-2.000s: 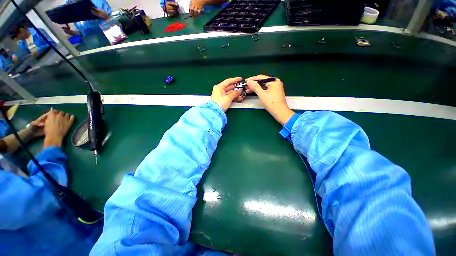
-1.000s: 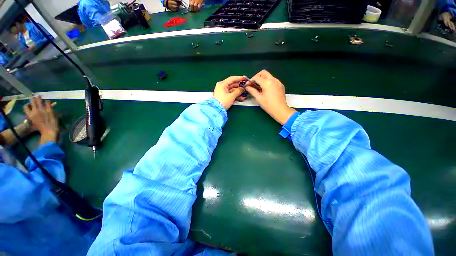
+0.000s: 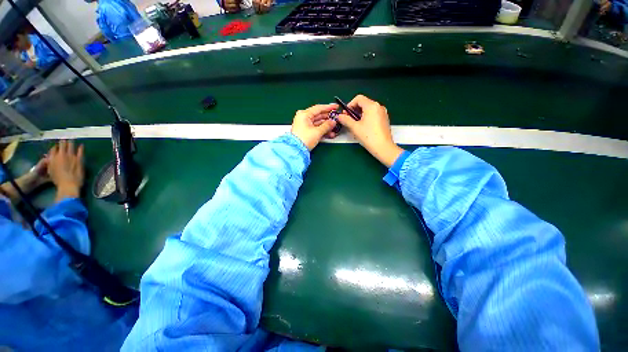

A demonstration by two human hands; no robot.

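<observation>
My left hand (image 3: 314,126) is above the white strip at the belt's near edge, its fingers closed on a small dark module (image 3: 335,116) with silvery and purplish glints. My right hand (image 3: 372,126) is close beside it on the right. It holds a thin dark pen-like tool (image 3: 346,107), which slants up to the left out of the fingers. My fingertips partly hide the module and the tool's lower end.
A small dark piece (image 3: 208,102) lies on the belt (image 3: 275,86). Small modules (image 3: 474,48) are spaced along its far side. At left are a hanging screwdriver (image 3: 123,161), a round dish (image 3: 106,182) and a neighbour's hands (image 3: 66,167). Black trays (image 3: 323,16) stand beyond.
The dark tool has turned from lying nearly level to slanting up to the left. The small dark piece and the modules on the belt have shifted left. The neighbour's hands have moved.
</observation>
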